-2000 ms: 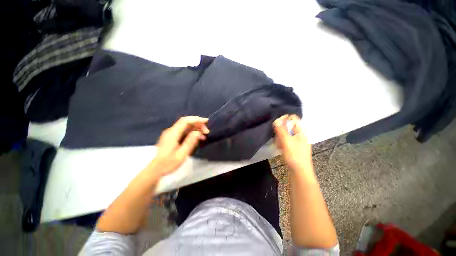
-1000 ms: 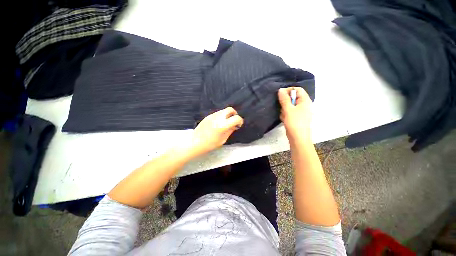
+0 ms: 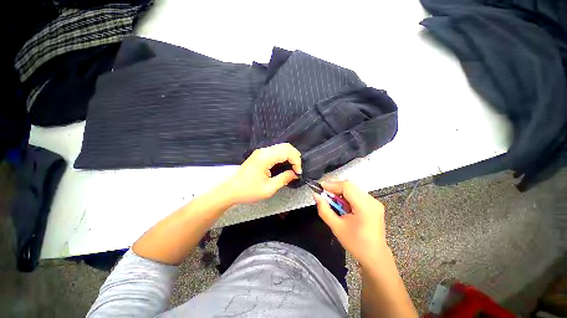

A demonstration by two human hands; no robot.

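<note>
A dark pinstriped garment (image 3: 180,112) lies on the white table, flat at the left and bunched at the right. My left hand (image 3: 267,174) pinches the garment's near edge between thumb and fingers. My right hand (image 3: 354,217) holds thread snips (image 3: 332,201) with a blue, white and pink handle. Their metal tips point at the fabric beside my left fingertips. Any thread there is too fine to see.
Plaid garments (image 3: 81,34) and dark garments are heaped at the table's left edge. A dark pile (image 3: 516,74) hangs over the right edge of the table (image 3: 429,130). A red object (image 3: 475,303) stands on the speckled floor, lower right.
My right hand has come down and left from the garment's right end, and the snips now show at my left fingertips. My left hand has shifted slightly down with the fabric edge.
</note>
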